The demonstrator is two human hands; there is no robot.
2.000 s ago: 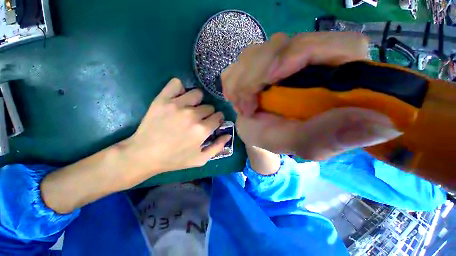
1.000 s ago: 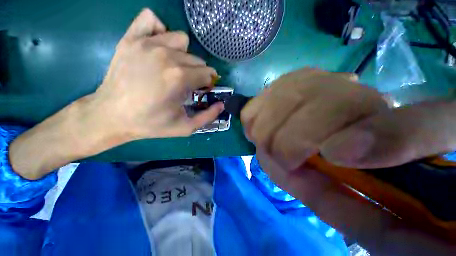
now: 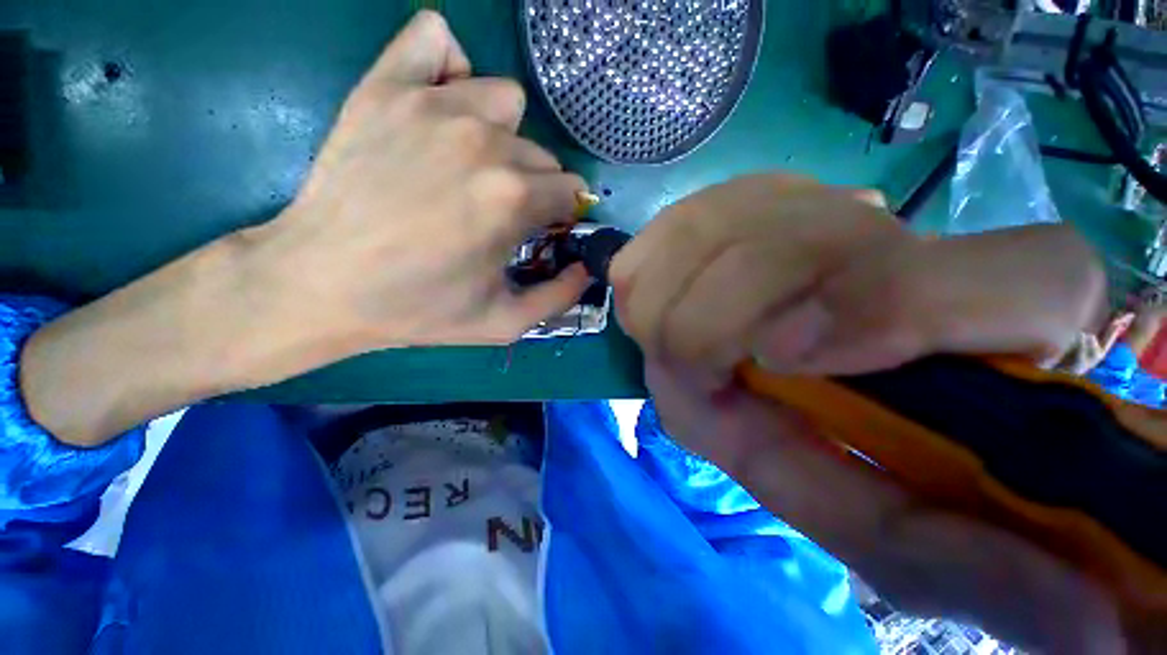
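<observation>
A small white half-assembled unit with dark parts and thin reddish wires lies on the green mat near the bench's front edge. My left hand holds it from the left, thumb and fingers at its edges, covering much of it. A small gold-orange strip shows at my left fingertips. My right hand is shut on the orange and black electric screwdriver. Its dark nose reaches the unit's upper right part. The tip itself is hidden.
The round perforated screw dish, with silver grains, stands just beyond the unit. At the back right are a black object, a clear plastic bag and a black cable. Part of another person's hand shows at the right edge.
Two seconds ago the screwdriver was raised near the dish; now its nose is down at the unit. Since one second ago, both hands and the unit appear slightly further right in view.
</observation>
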